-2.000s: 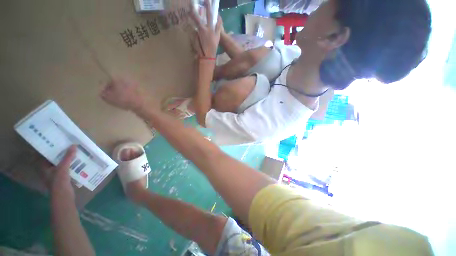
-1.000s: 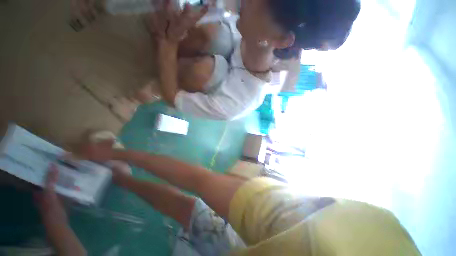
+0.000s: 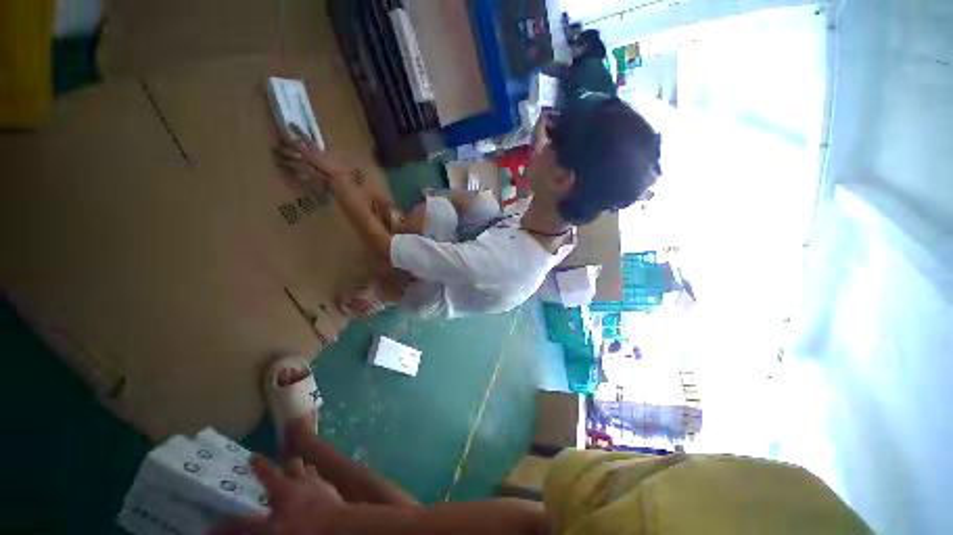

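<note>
A stack of white product boxes (image 3: 193, 481), with small round printed marks on the ends, shows at the lower left, cut off by the bottom edge. My left hand (image 3: 298, 499) holds the stack at its side, fingers over the printed ends. My right hand is not in view. A single white box (image 3: 296, 105) lies on the brown flattened cardboard (image 3: 157, 240), with the seated person's hand (image 3: 303, 157) on its near end. Another white box (image 3: 394, 355) lies on the green floor.
A person in a white shirt (image 3: 470, 270) sits at the cardboard's edge. A slippered foot (image 3: 293, 389) is beside my stack. A blue-framed object (image 3: 491, 73) stands behind the cardboard. Brown cartons (image 3: 559, 420) and green crates (image 3: 570, 350) stand farther off.
The view has swung and widened. The held boxes now show printed ends instead of a broad face. My left hand has come onto them; my right hand has left view. The person's box now lies on the cardboard.
</note>
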